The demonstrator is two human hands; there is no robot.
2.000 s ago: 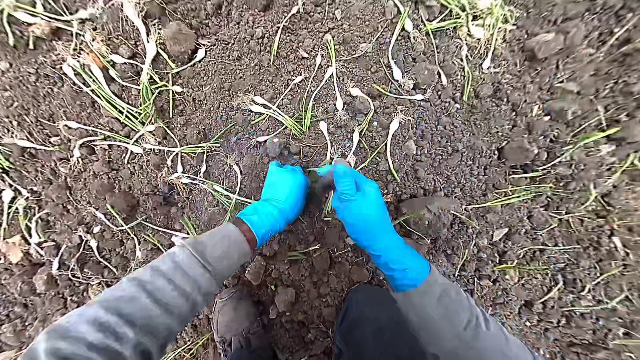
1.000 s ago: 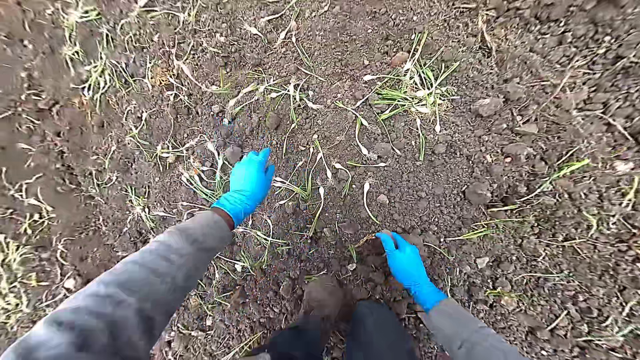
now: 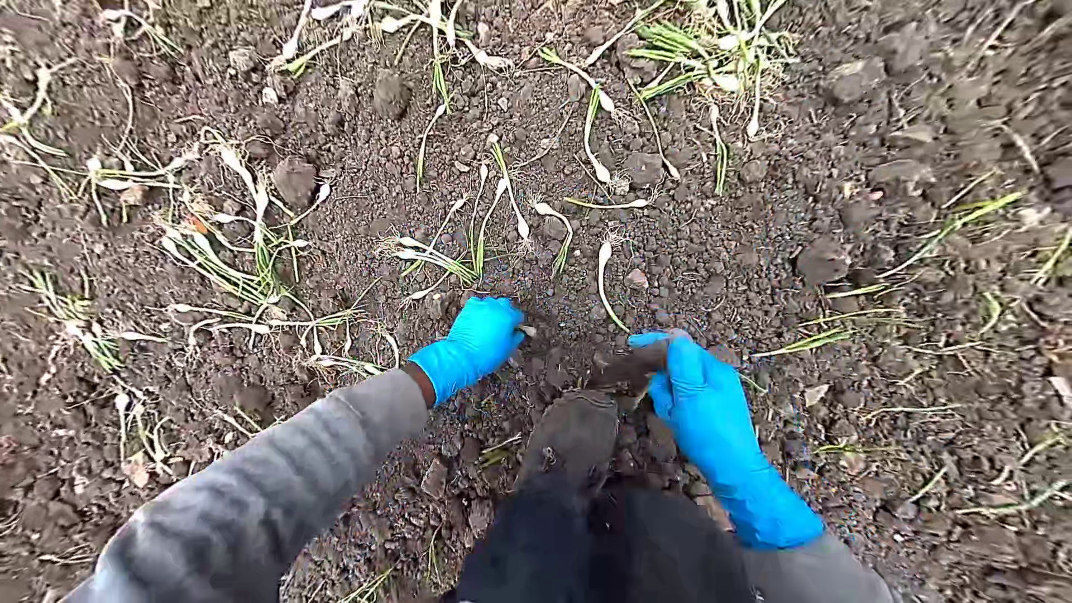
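My left hand [image 3: 476, 345], in a blue glove, is closed near the soil, with the pale tip of a small bulb plant [image 3: 527, 332] showing at its fingers. To its right, my right hand [image 3: 710, 419], also gloved in blue, grips a dark, flat, soil-coloured object [image 3: 630, 368], perhaps a tool blade; blur hides its details. Above and between the hands lies one white bulb with a curved green stem [image 3: 603, 276]. A small group of bulb plants [image 3: 456, 261] rests on the soil just above my left hand.
More bulb plants lie scattered at left [image 3: 251, 251], with a denser pile [image 3: 724, 50] at the upper right. A shoe [image 3: 574, 435] and dark trouser legs [image 3: 603, 544] are below, between my arms. Clods [image 3: 822, 260] and green stems [image 3: 808, 342] lie at right.
My hands were close together two seconds ago and are now apart. The left hand's fingers were spread one second ago and are now closed. The view has shifted.
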